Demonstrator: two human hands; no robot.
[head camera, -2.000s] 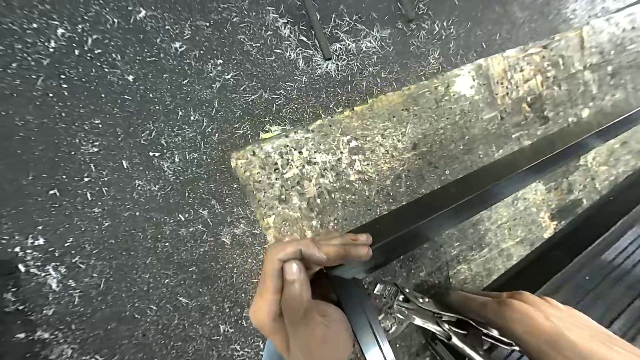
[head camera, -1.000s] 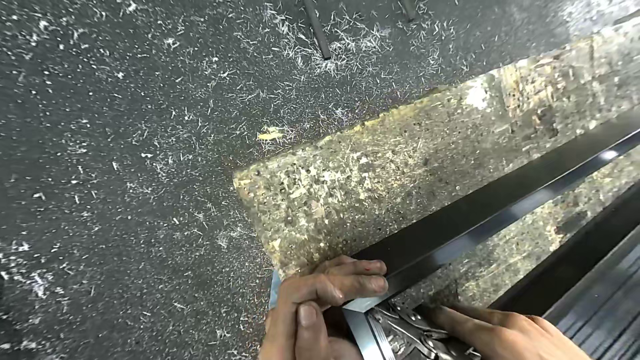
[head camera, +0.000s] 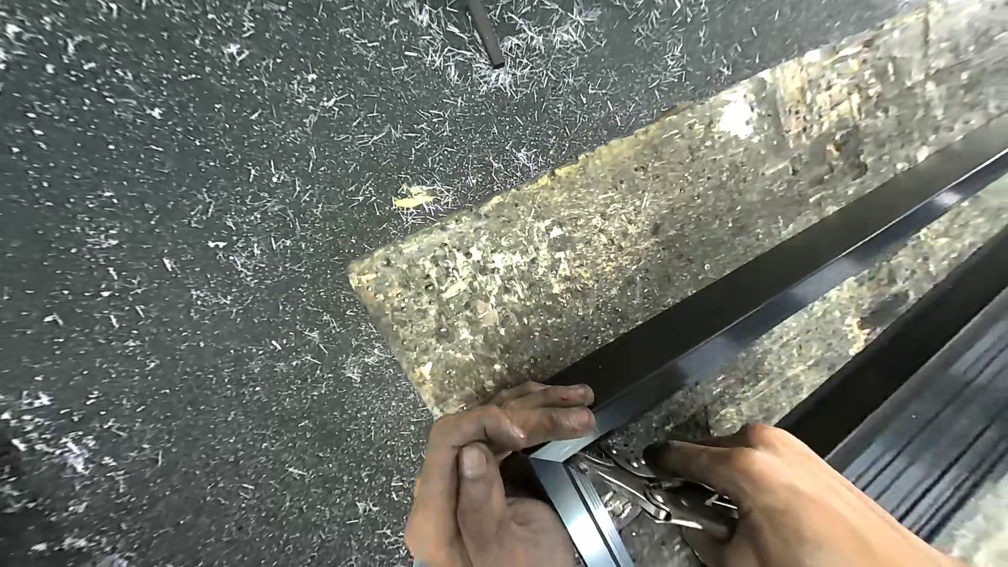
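My left hand (head camera: 496, 480) grips the corner where a long dark metal profile (head camera: 709, 331) meets a shorter metal profile (head camera: 581, 512) at an angle. Its fingers lie over the end of the long profile, and the thumb is bent beside them. Just right of that joint, my right hand (head camera: 787, 488) is closed around metal locking pliers (head camera: 654, 492), whose jaw end lies near the inside of the corner. The palm and fingers partly hide the pliers. Whether the jaws clamp the profiles cannot be told.
A worn, pitted workbench board (head camera: 504, 315) lies beneath the long profile. More dark ribbed profiles (head camera: 937, 417) run along the right. Metal shavings cover the dark floor at left and above, where a short dark bar (head camera: 485, 33) lies.
Two seconds ago more of the pliers showed, and my right hand was farther right along them. It has moved left, toward the corner. My left hand stays on the joint.
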